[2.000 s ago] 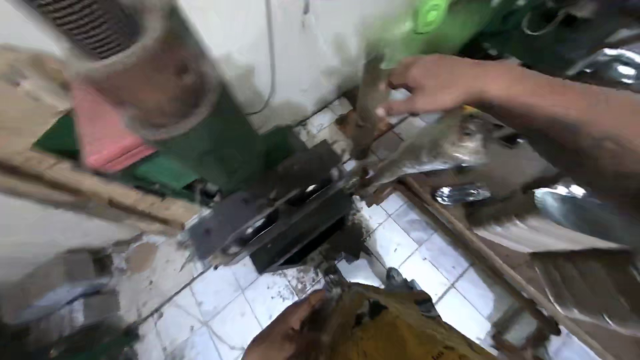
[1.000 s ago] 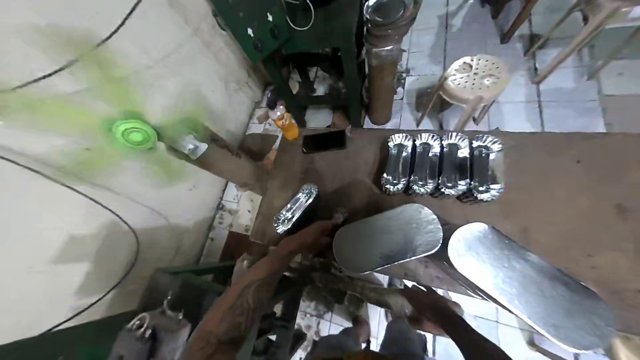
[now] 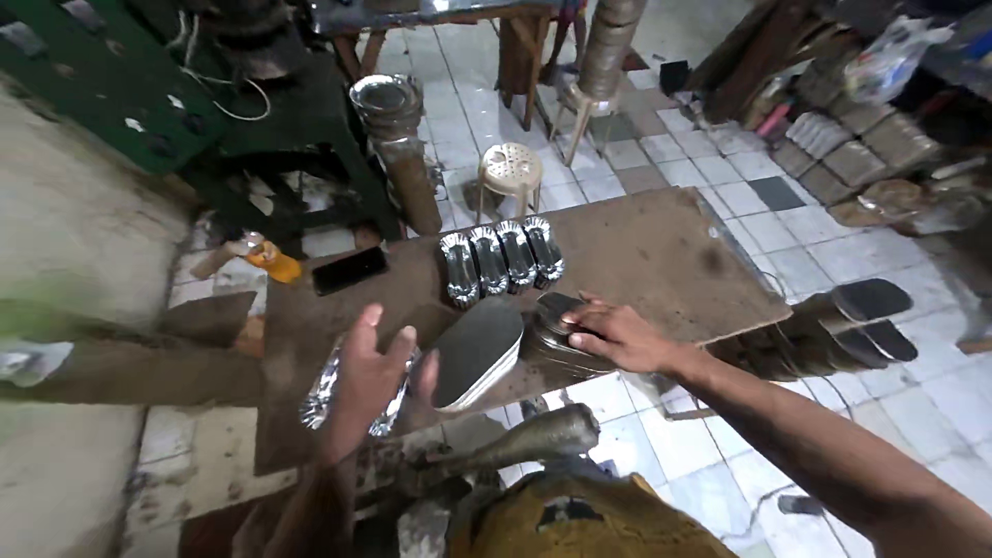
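My left hand point(image 3: 372, 376), blurred, has its fingers apart over crimped foil trays point(image 3: 319, 395) near the left end of the brown board; it seems to hold nothing. Right of it lies a stack of oval foil-faced sheets point(image 3: 482, 349). My right hand point(image 3: 612, 333) rests its fingers on a second, darker stack of oval sheets point(image 3: 562, 310), partly hidden under the palm; whether it grips any cannot be told. Beyond the stacks, several crimped foil trays point(image 3: 504, 260) stand side by side in a row.
On the board point(image 3: 643, 240) lies a black phone point(image 3: 349, 271), with an orange bottle point(image 3: 273, 261) at its left edge. A green machine point(image 3: 101, 85) stands at left, a plastic stool point(image 3: 511, 170) behind. More oval stacks point(image 3: 872, 301) are at right, and a blurred green fan at far left.
The view has swung from the machine to the board. Since one second ago, my right hand has moved from below the board's near edge onto the darker stack, and my left hand has lifted with fingers spread.
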